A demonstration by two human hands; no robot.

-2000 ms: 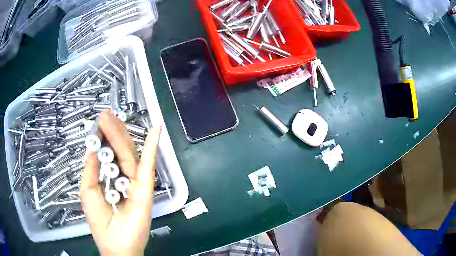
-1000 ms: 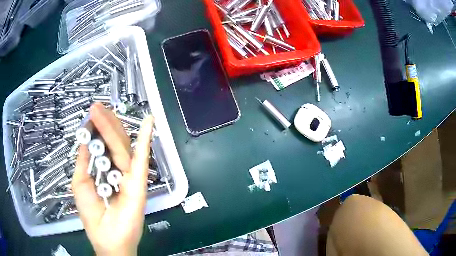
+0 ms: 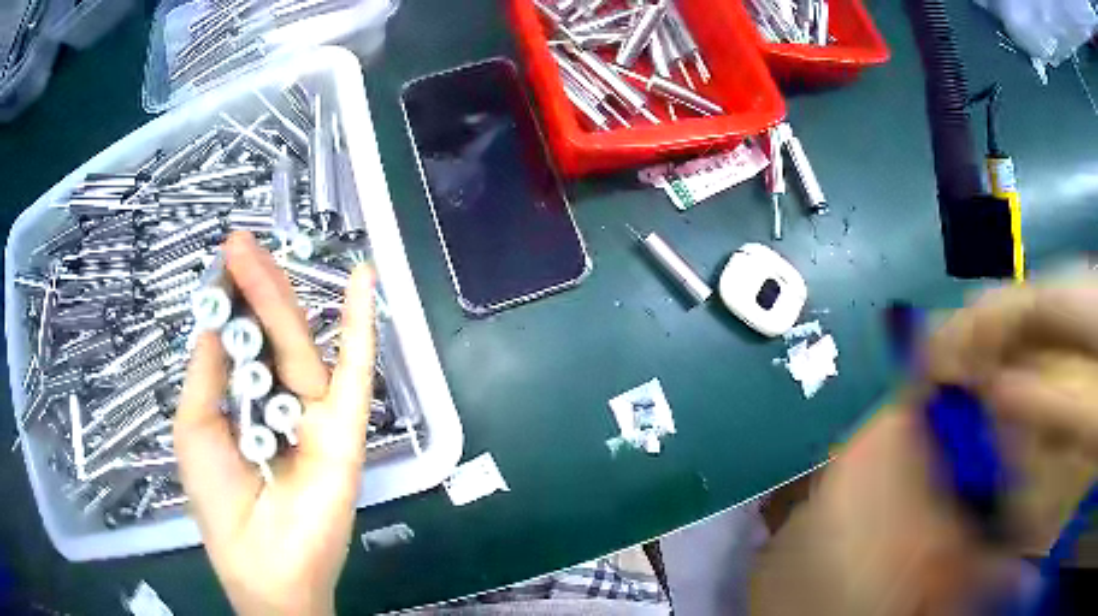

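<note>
My left hand (image 3: 283, 481) is palm up over the right part of a white translucent tub (image 3: 448, 451). It holds several slim metal cylinders (image 3: 251, 379), their pale round ends facing me. The tub is heaped with silver rod cylinders (image 3: 133, 301). My right hand (image 3: 891, 481) is at the lower right, blurred and cut off by the edge, with its fingers around a blue tool (image 3: 963, 445). The tool's shape is too blurred to tell more.
A smartphone (image 3: 496, 187) lies right of the tub. Two red bins (image 3: 674, 135) hold more cylinders. A loose cylinder (image 3: 677, 267), a white rounded case (image 3: 761, 289) and plastic scraps (image 3: 643, 415) lie on the green mat. A black ribbed hose (image 3: 945, 96) is at the right. A clear box (image 3: 157, 84) stands behind the tub.
My right hand has come into view at the lower right with the blue tool. My left hand has stayed over the tub, still holding the cylinders. The view has shifted slightly.
</note>
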